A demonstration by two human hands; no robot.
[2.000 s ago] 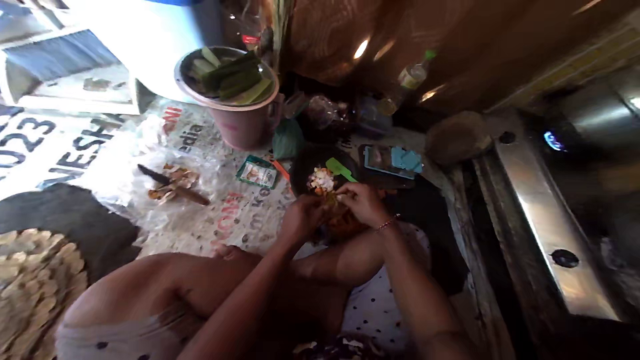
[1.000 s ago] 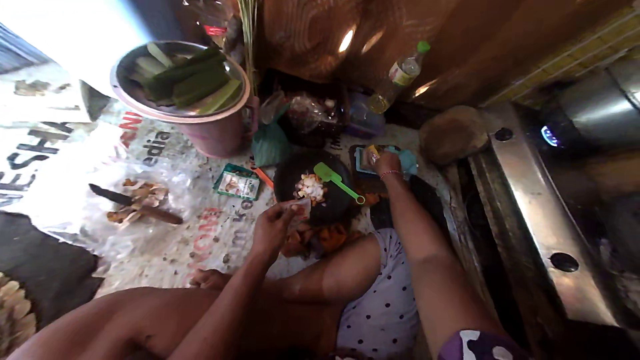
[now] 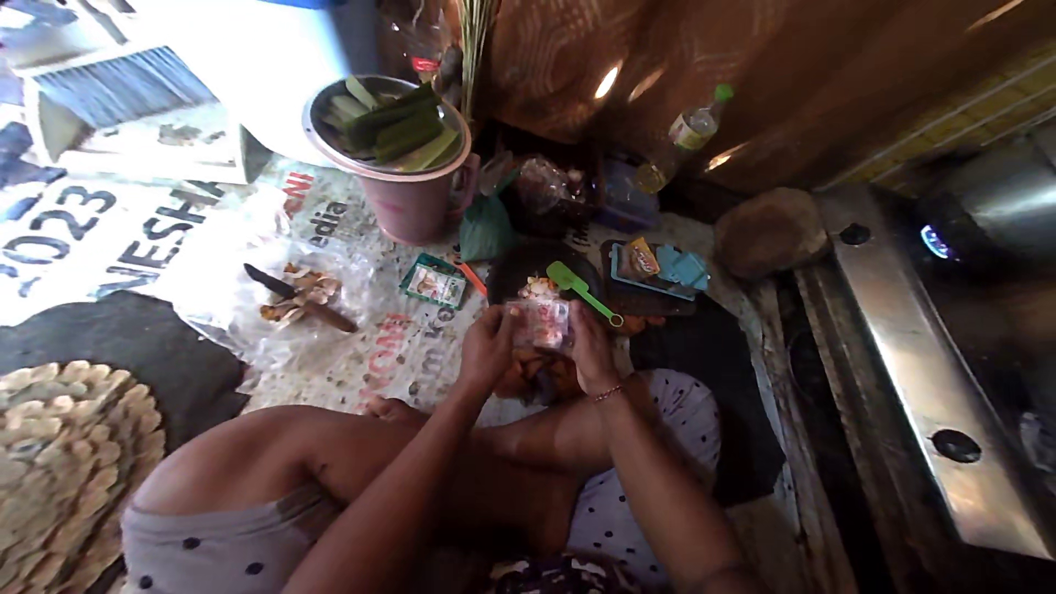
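Note:
Between my left hand (image 3: pixel 488 346) and my right hand (image 3: pixel 591 346), a small clear plastic packet (image 3: pixel 541 323) with reddish print is held by its two sides. Directly beyond it lies a dark round stone mortar or dish (image 3: pixel 516 268) with chopped pale and orange bits (image 3: pixel 540 288) in it. A green spatula (image 3: pixel 582 292) rests across its right side. To the right, a light-blue container (image 3: pixel 685 271) holds a small yellow-brown sachet (image 3: pixel 643 257). A green-edged packet (image 3: pixel 435 281) and an orange-red handle (image 3: pixel 471 279) are at the left.
A pink bucket (image 3: pixel 408 206) carries a metal bowl of cut green leaves or stalks (image 3: pixel 400 132). A knife (image 3: pixel 272 283) lies with peelings on plastic at left. An oil bottle (image 3: pixel 693 132), a stone (image 3: pixel 770 235) and a lit gas stove (image 3: pixel 907 363) are to the right.
My right hand, over the light-blue container one second ago, has come back to my left hand. Both hands now hold the clear packet. A yellow-brown sachet now shows on the container.

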